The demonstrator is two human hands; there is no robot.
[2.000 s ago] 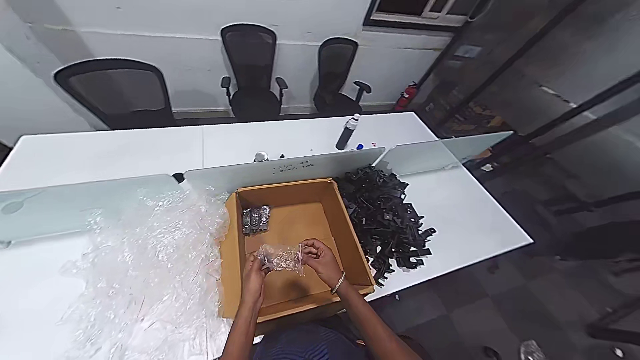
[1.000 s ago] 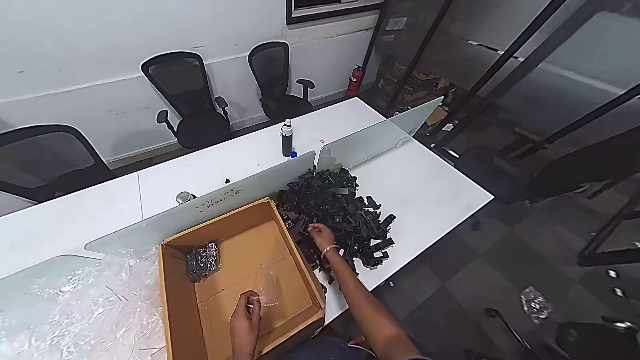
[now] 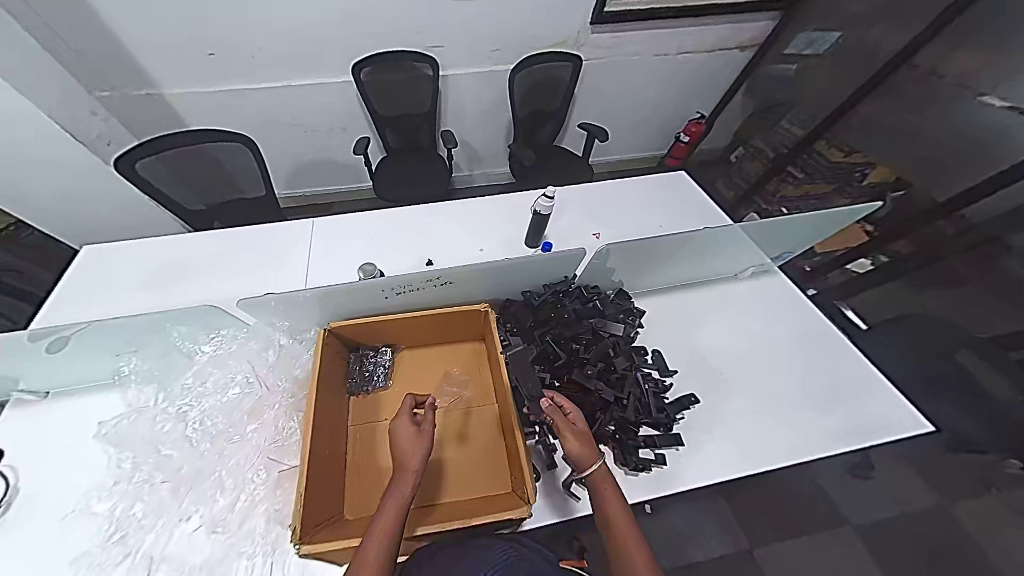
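Observation:
My left hand point(image 3: 413, 432) is over the open cardboard box point(image 3: 424, 498), pinching a small clear plastic bag point(image 3: 454, 389) at its edge. To the right of the box, my right hand point(image 3: 570, 424) grips a flat black part point(image 3: 525, 379) between thumb and fingers, at the near left side of a heap of black bracket-like parts point(image 3: 596, 344). Bagged black parts point(image 3: 370, 370) lie inside the box near its far left corner. A large pile of clear plastic bags point(image 3: 208, 432) spreads on the white table left of the box.
Low frosted glass partitions point(image 3: 416, 282) stand behind the box; one bears handwriting. Beyond them are a dark bottle point(image 3: 540, 218), a blue cap point(image 3: 546, 246) and a metal-topped container point(image 3: 370, 271). Black mesh chairs point(image 3: 400, 120) and a red fire extinguisher point(image 3: 686, 140) stand farther back.
Both hands were at the clear bag over the box; my right hand then went to the black heap and now holds a flat black part. My left hand keeps the bag. The view has swung right and back.

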